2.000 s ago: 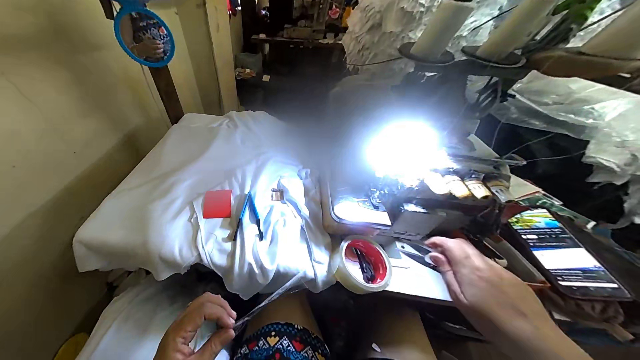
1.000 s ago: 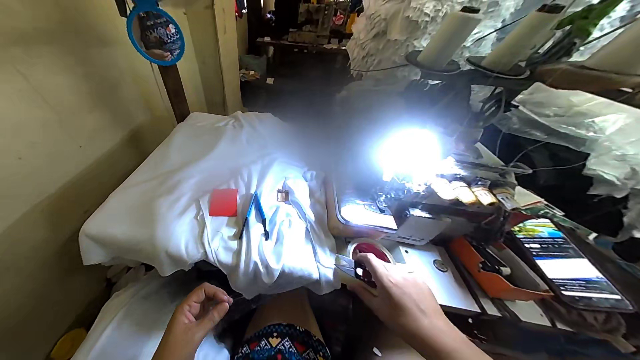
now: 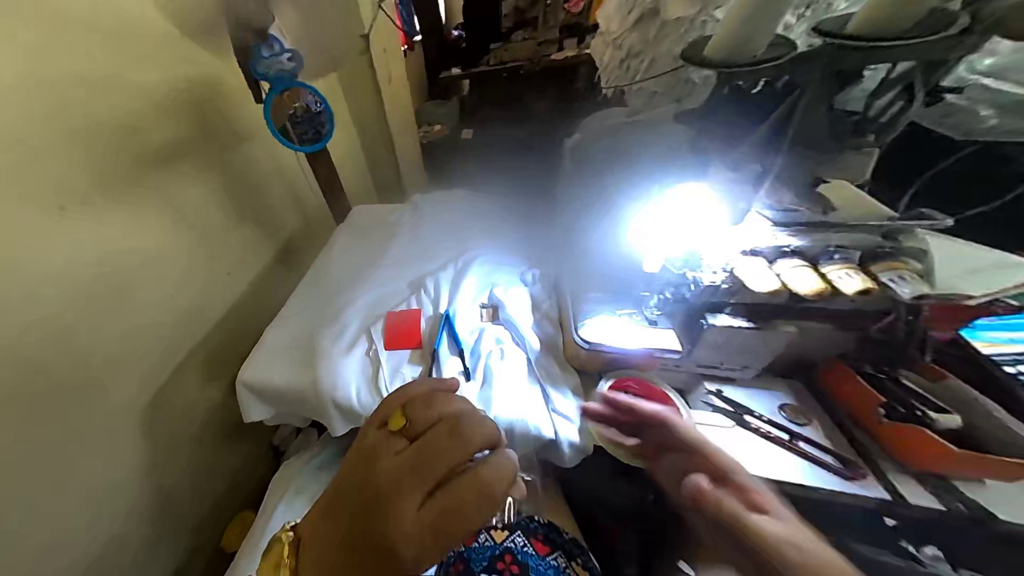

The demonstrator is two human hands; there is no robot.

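Note:
My left hand (image 3: 436,464), with a yellow ring and a bracelet, is closed above my lap. A clear, shiny thing shows under its fingers; most of it is hidden. My right hand (image 3: 696,472) is blurred, fingers apart and nothing seen in it, in front of a roll of tape (image 3: 606,452) with a red middle. On the white cloth (image 3: 320,336) beyond my left hand lie a red square piece (image 3: 402,330), blue-and-black tweezers (image 3: 450,340) and a small metal piece (image 3: 489,313). Dark tweezers (image 3: 780,432) and a round metal disc (image 3: 794,414) rest on a white surface at the right.
A sewing machine with a glaring lamp (image 3: 680,220) stands beyond the tape. Several small jars (image 3: 848,272) are in a row beside it. An orange box (image 3: 860,424) holds dark items, near a lit phone (image 3: 996,340). Thread cones (image 3: 748,28) stand above. A blue-framed mirror (image 3: 298,116) hangs at the left.
My left hand has closed and moved up to the right, beside the cloth's front edge. My right hand, holding a small dark-and-clear thing one second ago, has spread its fingers without it.

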